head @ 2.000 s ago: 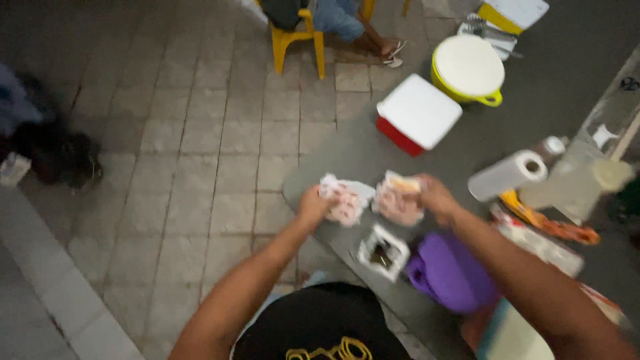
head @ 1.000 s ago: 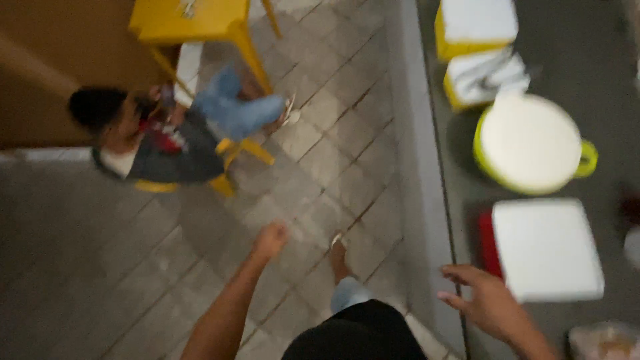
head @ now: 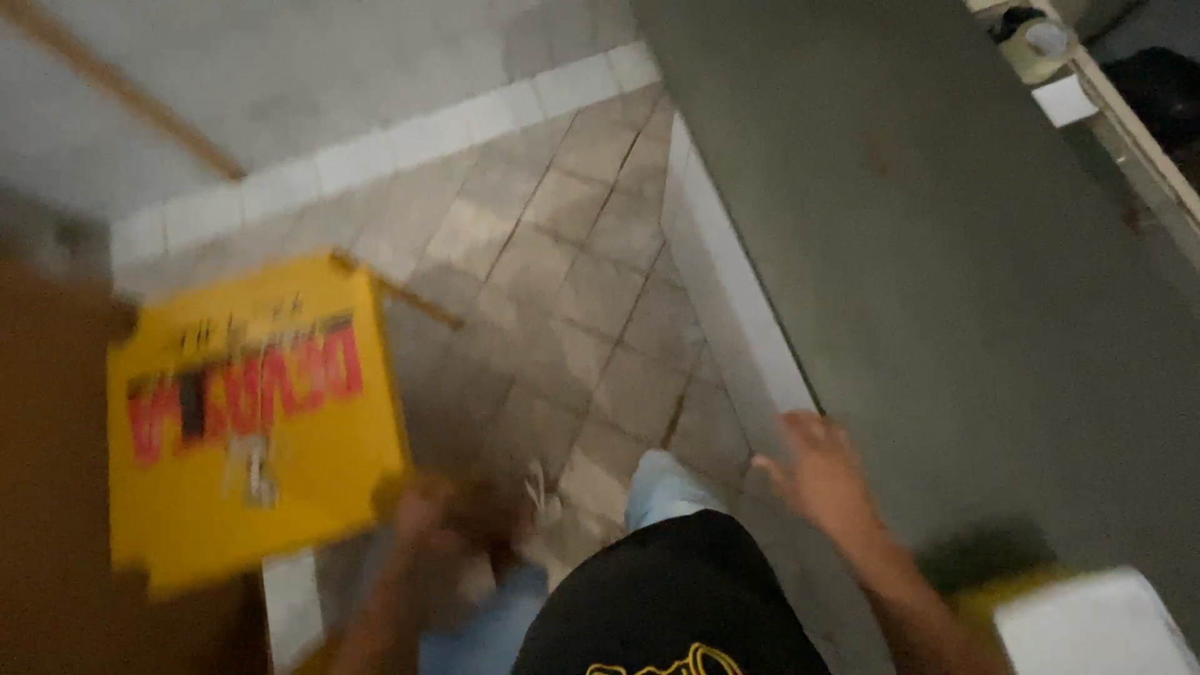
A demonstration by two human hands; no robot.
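My right hand hangs beside the edge of the dark grey counter, its fingers apart and nothing in it. My left hand is blurred, close to the near right corner of a yellow table that bears writing; whether its fingers are apart or closed, or touch the table, I cannot tell. At the lower right, a white-lidded container with yellow below it stands on the counter near my right forearm.
A seated person's jeans-clad leg is low on the left, beside my left arm. The tiled floor runs between table and counter to a wall with a white tile skirting. A roll of tape lies on a ledge past the counter.
Two seconds ago both hands held crumpled, red-marked packets over the counter; one second ago they were no longer in my hands. The view has moved along the counter to the yellow table.
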